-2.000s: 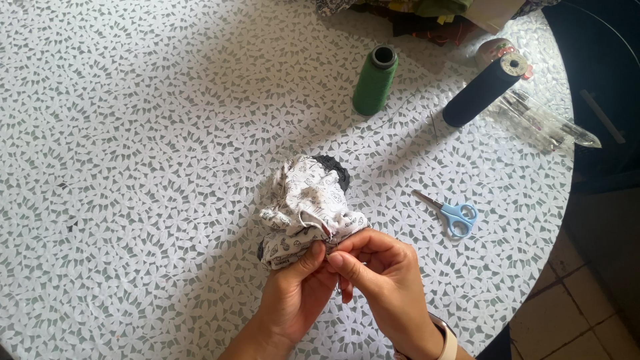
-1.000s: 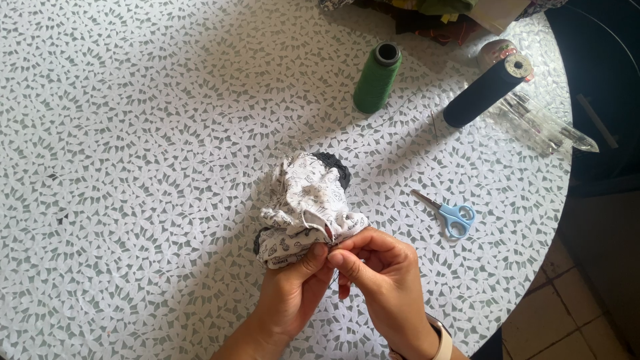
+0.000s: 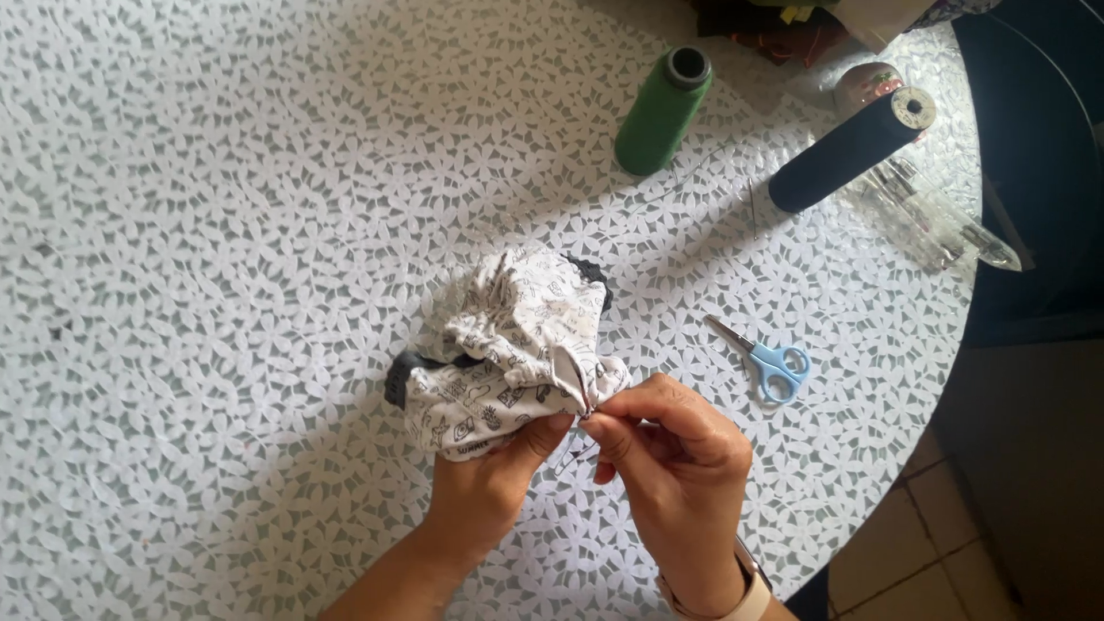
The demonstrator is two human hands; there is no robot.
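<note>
A bunched piece of white printed fabric [image 3: 535, 345] with dark trim sits in front of me. My left hand [image 3: 492, 483] holds its near edge, thumb on top and the fingers under the cloth. The thumb and forefinger of my right hand [image 3: 673, 448] pinch the fabric at a small gap in it, close to the left thumb. Thin dark thread shows below the fingertips; whether a needle is between them I cannot tell. Right of the hands lie small scissors [image 3: 772, 366] with light blue handles. A green thread cone [image 3: 660, 116] and a dark thread spool [image 3: 841, 155] stand farther back.
The round table wears a white floral lace-pattern cover [image 3: 216, 259]. A needle-like pin [image 3: 753, 210] lies beside the dark spool. Clear plastic packaging [image 3: 931, 211] lies near the right edge. Folded coloured cloths [image 3: 776, 26] are heaped at the back. Floor tiles show at lower right.
The fabric's left part has been spread out and turned, so more of its print and dark trim shows at the left. Both hands still pinch it at nearly the same spot.
</note>
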